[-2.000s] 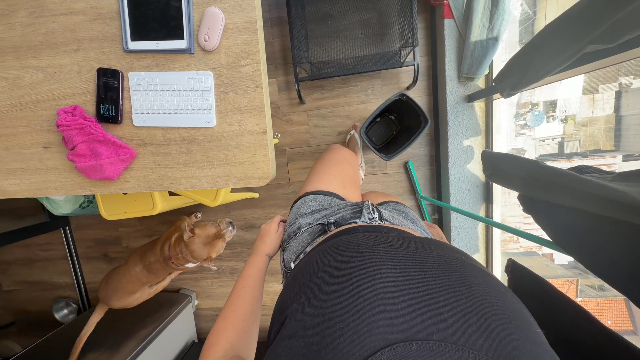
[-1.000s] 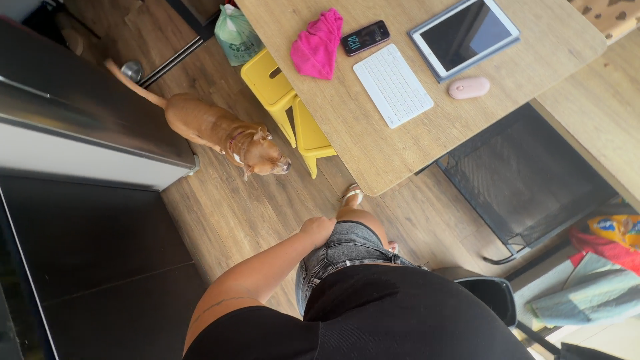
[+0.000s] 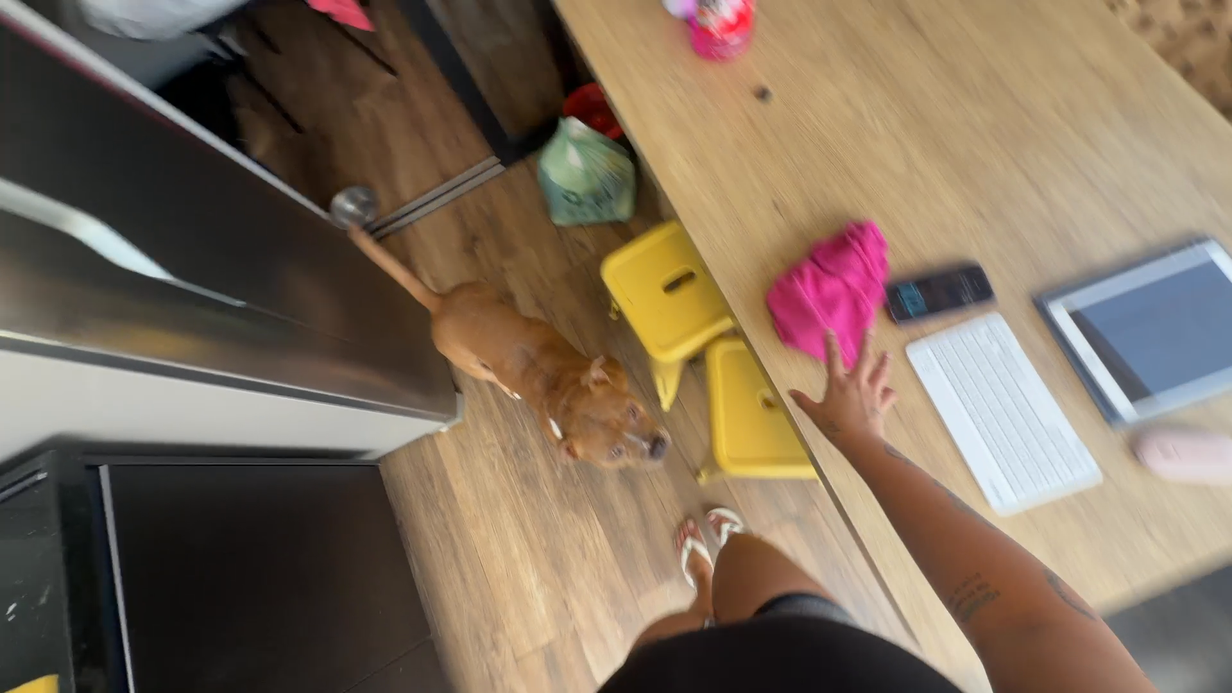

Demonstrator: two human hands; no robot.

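My right hand [image 3: 852, 390] reaches over the wooden table [image 3: 962, 154] from the lower right, its fingers spread and holding nothing. Its fingertips are at the near edge of a crumpled bright pink cloth [image 3: 830, 289]; whether they press on it I cannot tell. Right of the cloth lies a dark phone [image 3: 940, 293] with its screen lit. A white keyboard [image 3: 1004, 414] is just right of my hand, and beyond it are a tablet in a case [image 3: 1145, 332] and a pale pink mouse [image 3: 1186, 454]. My left hand is out of view.
A brown dog [image 3: 539, 371] stands on the floor left of my feet, looking up. Two yellow metal stools [image 3: 664, 289] are partly under the table edge. A tied green bag [image 3: 587, 173] is behind them. A steel refrigerator [image 3: 241, 298] stands at left.
The view has swung far to the left. My right hand has come into view over the table beside the pink cloth. My left hand, earlier at my shorts, has left the view.
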